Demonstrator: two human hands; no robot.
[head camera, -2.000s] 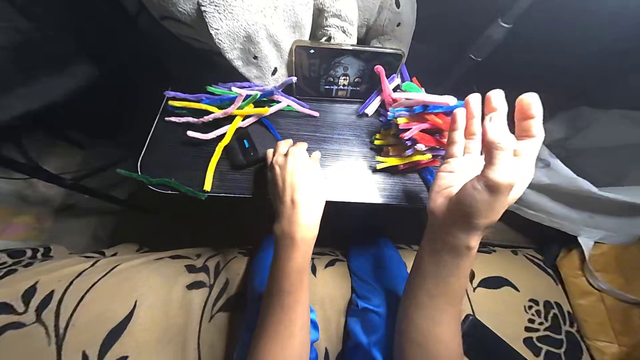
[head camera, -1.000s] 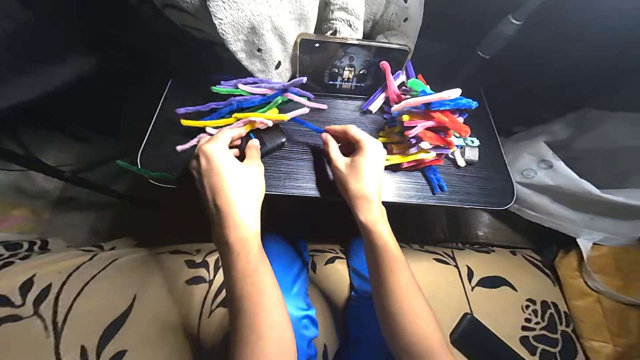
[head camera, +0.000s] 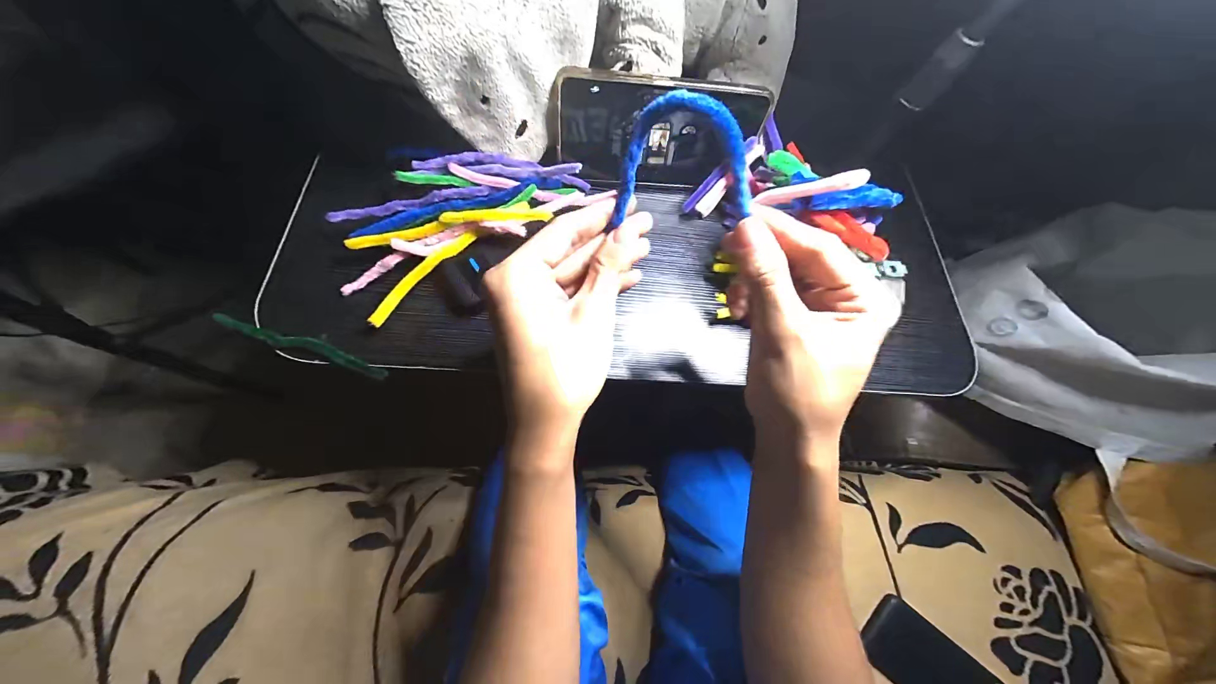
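Note:
A blue fuzzy pipe cleaner (head camera: 686, 101) is bent into an upside-down U above the black tabletop. Its left end is pinched between thumb and fingers of my left hand (head camera: 565, 318), and its right end is in my right hand (head camera: 812, 318). Straight pipe cleaners (head camera: 446, 217) in purple, green, blue, yellow and pink lie fanned out left of my left hand. Past my right hand lies a pile of folded or twisted pipe cleaners (head camera: 845, 198) in blue, red, pink and other colours, partly covered by that hand.
A phone (head camera: 589, 142) leans upright at the back of the black table (head camera: 655, 366) against a pale textured fabric (head camera: 484, 66). A small black object (head camera: 465, 280) sits by the left bundle. One dark green pipe cleaner (head camera: 299, 344) overhangs the front left edge. A black device (head camera: 921, 646) rests on the patterned seat.
Both hands, low over the table a second ago, now hold the blue pipe cleaner up in an arch in front of the phone. Two seconds ago my right hand was raised with spread fingers.

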